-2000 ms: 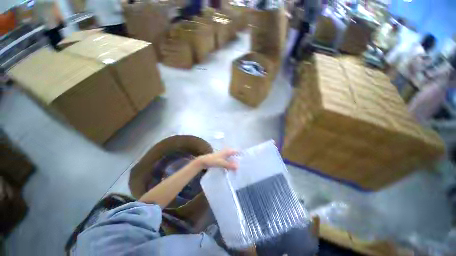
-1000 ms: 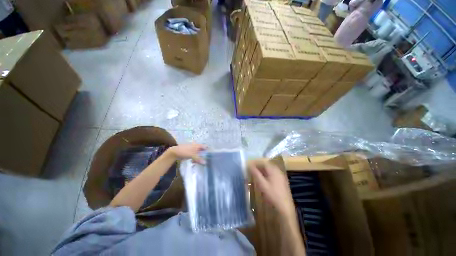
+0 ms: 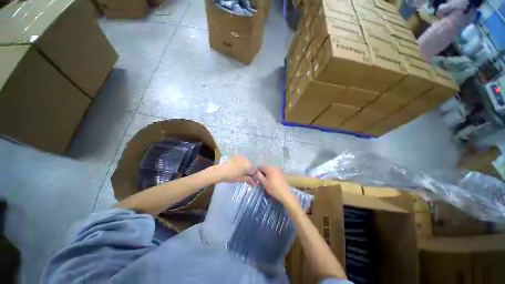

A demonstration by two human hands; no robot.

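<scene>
A clear ribbed air-column bag (image 3: 221, 213) hangs in front of my body with a flat dark item (image 3: 260, 224) showing grey-blue through its ribs. My left hand (image 3: 238, 170) and my right hand (image 3: 269, 180) meet at the bag's top edge, fingers pinching it. The fingertips are close together and partly hide each other. The lower end of the bag lies against my clothing. An open collecting carton (image 3: 126, 161) with a rounded mouth stands at the left, holding dark ribbed wrapped items (image 3: 169, 161).
An open supply carton (image 3: 390, 238) at the right holds dark items on edge (image 3: 357, 241). Crinkled stretch film (image 3: 382, 175) lies behind it. Palletized cartons (image 3: 354, 66) stand on a blue pallet across the floor. Large closed cartons (image 3: 52, 77) stand left, an open carton (image 3: 235, 33) ahead. A person in pink (image 3: 443, 30) is far right.
My right hand has come onto the bag's top edge beside my left hand. The bag is now tilted, its lower end nearer my body. The view has shifted, with the distant cartons higher in the picture.
</scene>
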